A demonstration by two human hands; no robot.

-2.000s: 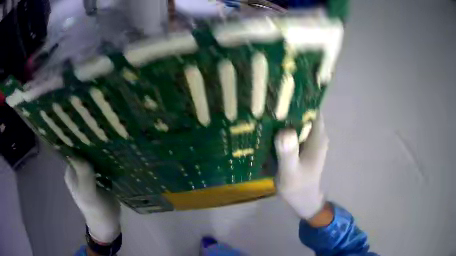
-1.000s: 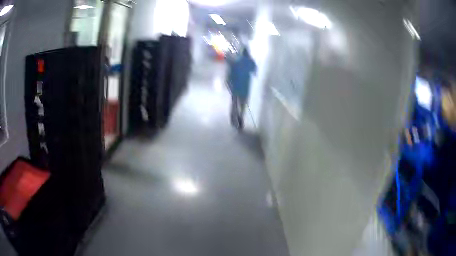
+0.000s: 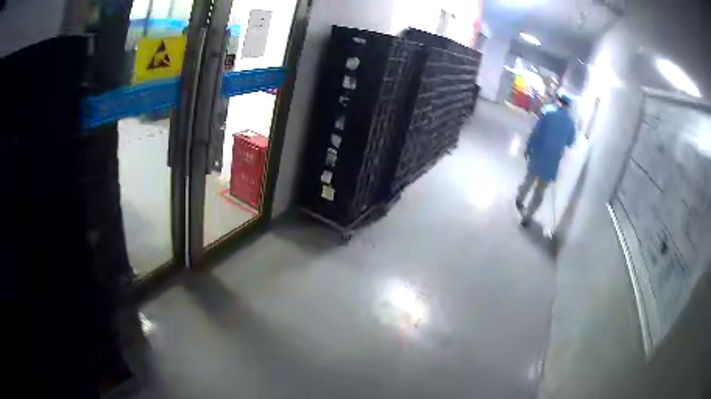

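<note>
Neither of my hands is in view now, and the green circuit board is not in view either. Nearest in front on the left is a glass double door (image 3: 187, 156) with a blue band and a yellow ESD sign (image 3: 160, 58). The door looks closed. Beyond it, a stack of black bins (image 3: 351, 128) with white labels stands on a low wheeled base against the wall.
A large dark shape (image 3: 51, 226) fills the left edge. A red box (image 3: 249, 170) stands behind the glass. More black bins (image 3: 440, 101) line the corridor. A person in a blue coat (image 3: 551, 144) is ahead at right, near a wall with a whiteboard (image 3: 663, 203).
Two seconds ago both gloved hands held the board; both left view by one second ago. Since then the view has turned left and the door and bins look nearer.
</note>
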